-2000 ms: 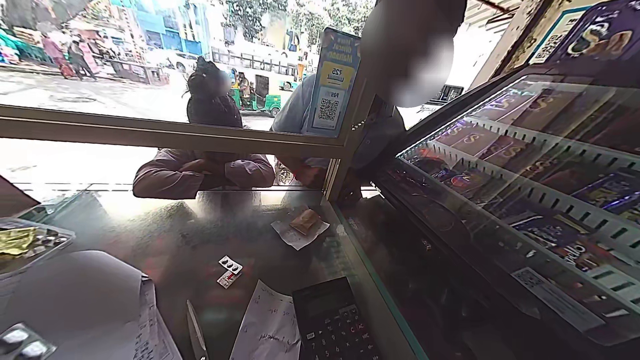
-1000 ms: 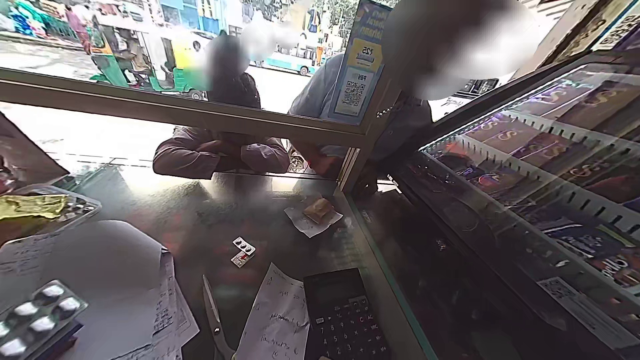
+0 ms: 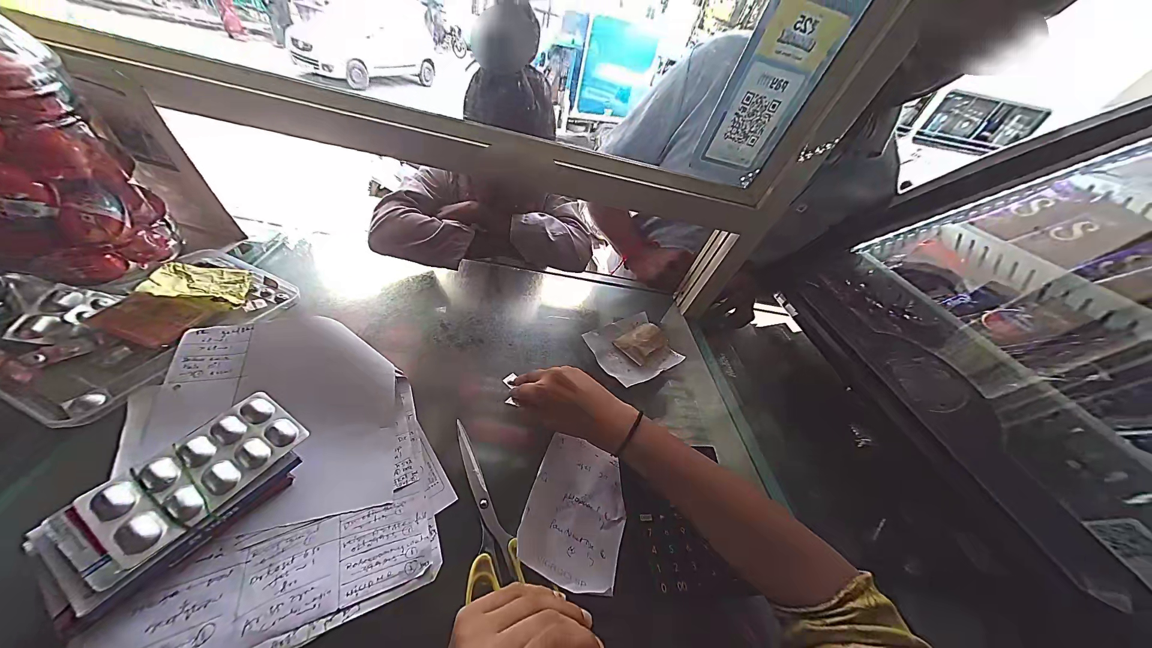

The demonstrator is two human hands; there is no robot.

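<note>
My right hand [image 3: 571, 405] reaches over the dark counter, its fingers closed on a small cut piece of blister pack [image 3: 510, 389], which they mostly cover. At the bottom edge, my left hand [image 3: 526, 619] rests by the yellow handles of a pair of scissors [image 3: 481, 504]; whether it grips them I cannot tell. A handwritten slip of paper [image 3: 573, 513] lies right of the scissors, and a black calculator [image 3: 670, 549] is partly under my right forearm. Blister strips of tablets [image 3: 193, 477] lie on handwritten papers [image 3: 297, 594] at the left. A small brown packet [image 3: 642, 343] sits on white paper beyond my right hand.
A plastic tray [image 3: 274, 288] of blister packs and a jar [image 3: 76, 171] of red-wrapped items stand at the left. A window frame [image 3: 405, 135] crosses the far side, with two people beyond it. A glass display case [image 3: 972, 378] borders the right.
Both my hands have come into view, the right one over the spot where the small blister piece lay. The view has shifted, and the jar now shows at the left.
</note>
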